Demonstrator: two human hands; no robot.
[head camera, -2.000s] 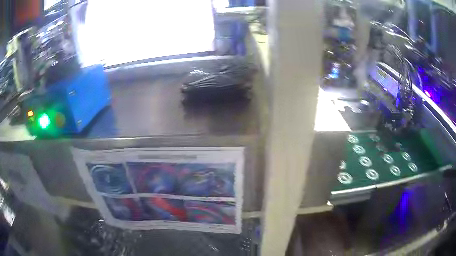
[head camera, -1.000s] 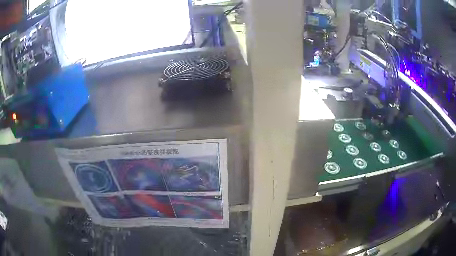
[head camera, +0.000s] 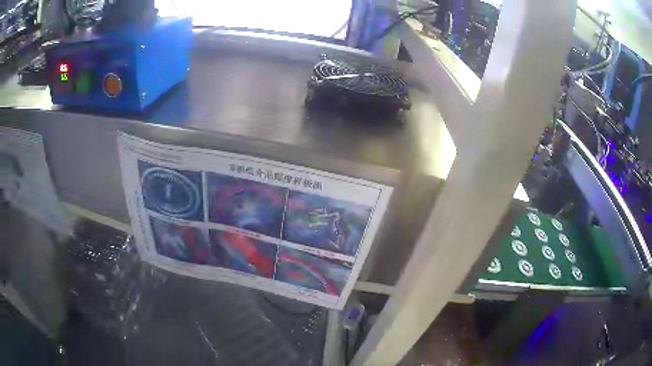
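Neither of my hands is in the picture. Nearest in front of me, a white sheet with six blue and red pictures (head camera: 247, 227) hangs from the edge of a metal shelf (head camera: 250, 121). A blue controller box (head camera: 161, 64) with red and green digits and an orange knob stands on the shelf at the left. A black fan with a wire ring guard (head camera: 357, 84) lies flat on the shelf. At the right, small silvery-white rings (head camera: 548, 252) lie in rows on a green conveyor belt (head camera: 597, 250).
A cream frame post (head camera: 493, 136) crosses the view at a slant between shelf and belt. A glaring white screen (head camera: 272, 14) is cut off at the top. Another paper (head camera: 25, 171) hangs at the left. Clear ribbed plastic (head camera: 236, 322) shows below the shelf. Cables and machinery stand behind the belt.
The view has tilted and shifted. The post now leans, the screen sits higher, and the belt is lower and further right. The controller's digits and knob now show clearly.
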